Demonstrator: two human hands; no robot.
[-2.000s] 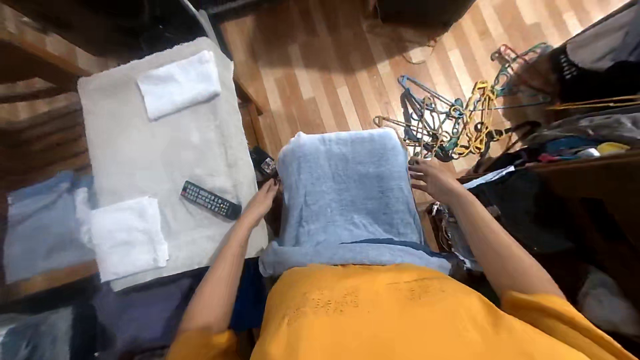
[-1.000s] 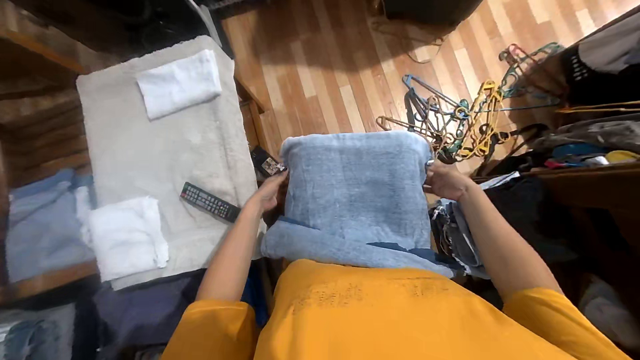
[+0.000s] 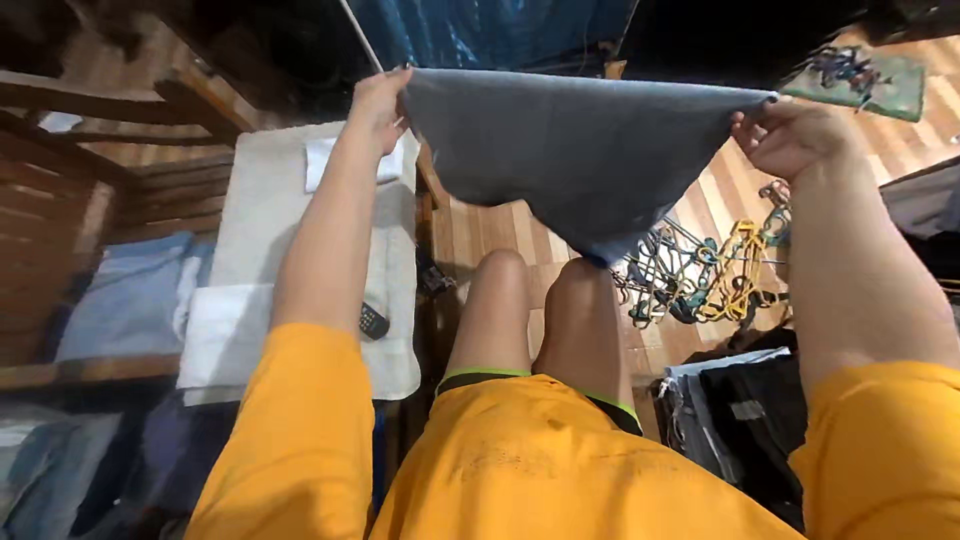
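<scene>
A blue-grey cloth is stretched out in the air in front of me, above my knees, its top edge nearly straight and its lower part hanging to a point. My left hand pinches the top left corner. The top right corner is held by my right hand, with some fingers curled below the edge. Beneath my left forearm, a black remote control lies partly hidden on a pale padded cover.
Folded white cloths lie on the cover's near left and far end. Folded blue cloth rests at the left. Tangled clothes hangers are on the wooden floor, right of my knees. Folded dark clothes stand at the lower right.
The cloth lay over my lap with both hands at its sides; now it is raised and spread away from me, and my knees show. The view has tilted up.
</scene>
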